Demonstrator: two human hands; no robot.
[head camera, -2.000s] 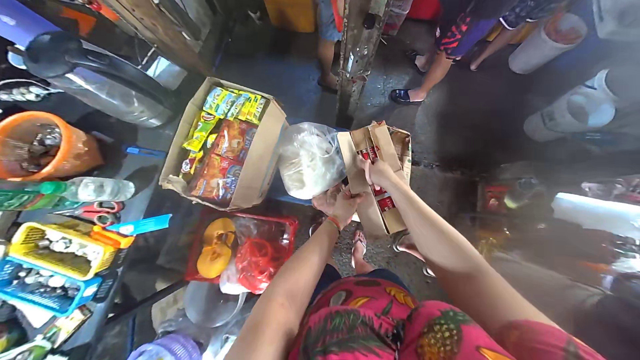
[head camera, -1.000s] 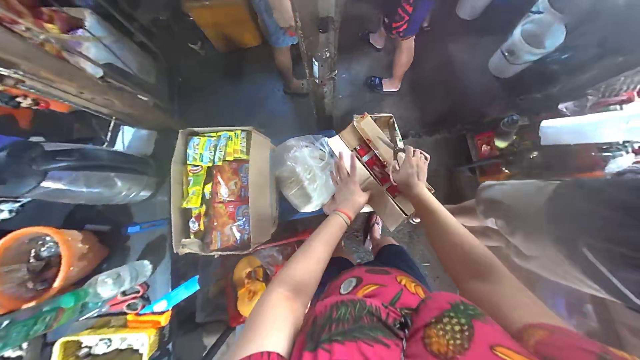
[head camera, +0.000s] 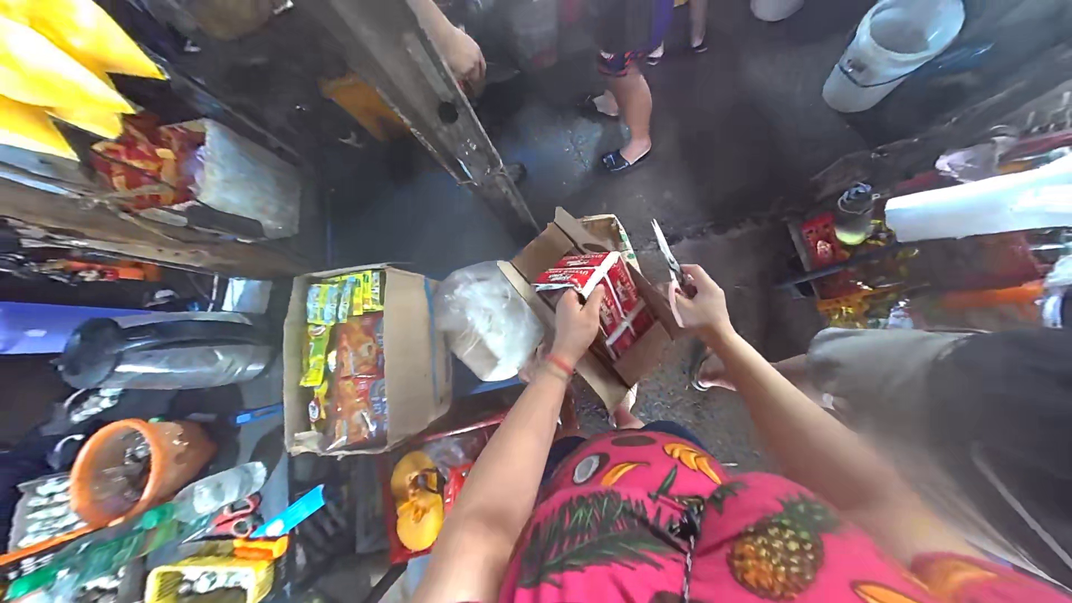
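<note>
My left hand (head camera: 577, 328) grips a red-and-white carton (head camera: 578, 274) at the top of an opened cardboard box (head camera: 609, 383). More red cartons (head camera: 626, 311) lie inside that box, below the held one. Beside the box's right flap, my right hand (head camera: 702, 303) is closed around a pair of scissors (head camera: 667, 253), whose blades point up and away from me. A clear plastic bag with whitish contents (head camera: 488, 318) touches the box's left side.
A cardboard box of yellow and orange packets (head camera: 419, 360) stands left of the bag. A wooden post (head camera: 419, 92) rises ahead. A person (head camera: 946, 402) is close on my right; another person's leg (head camera: 634, 109) shows farther ahead. An orange bucket (head camera: 159, 469) stands at lower left.
My left hand now holds a red carton raised at the box's opening; earlier it rested at the box's edge. My right hand has moved off the box to its right with the scissors.
</note>
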